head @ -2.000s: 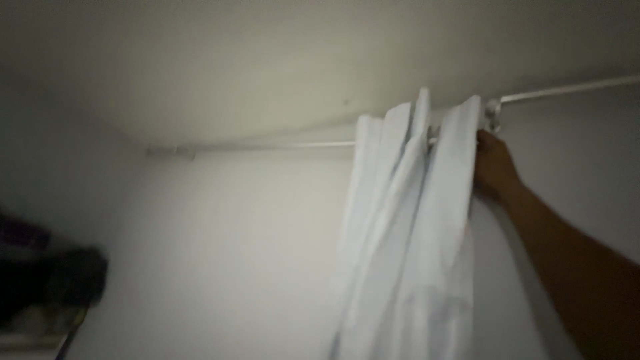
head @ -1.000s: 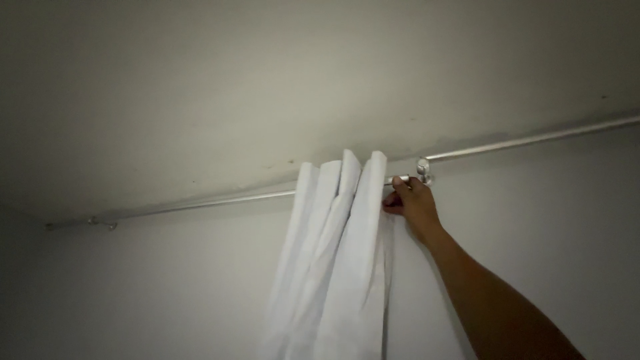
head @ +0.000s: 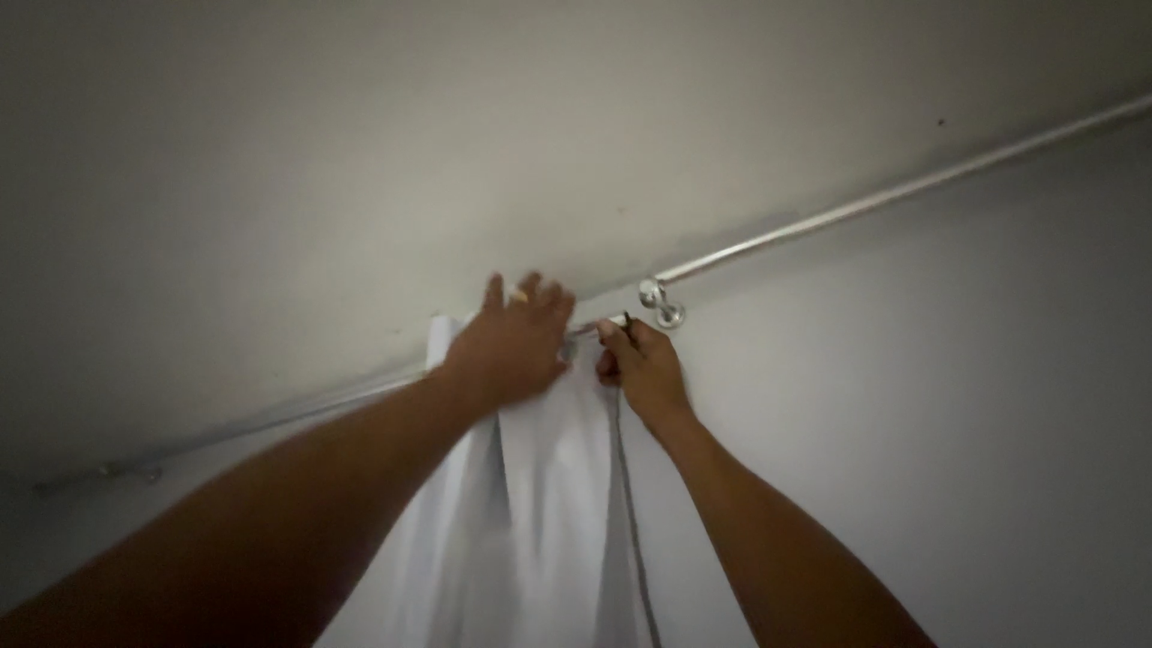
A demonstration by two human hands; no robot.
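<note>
A white curtain hangs in folds from a metal curtain rod close under the ceiling. My left hand, slightly blurred and with a ring on one finger, is at the top of the curtain with its fingers spread; whether its palm touches the cloth is hidden. Just to its right, my right hand pinches the end of the rod beside the curtain's edge.
Right of my right hand, a shiny metal bracket is fixed at the wall, and a second rod runs from it up to the right. Another bracket shows dimly at the far left. The ceiling is close above.
My left hand has come into view and reached the top of the curtain. My right hand stays at the rod beside the curtain's right edge. The view has shifted.
</note>
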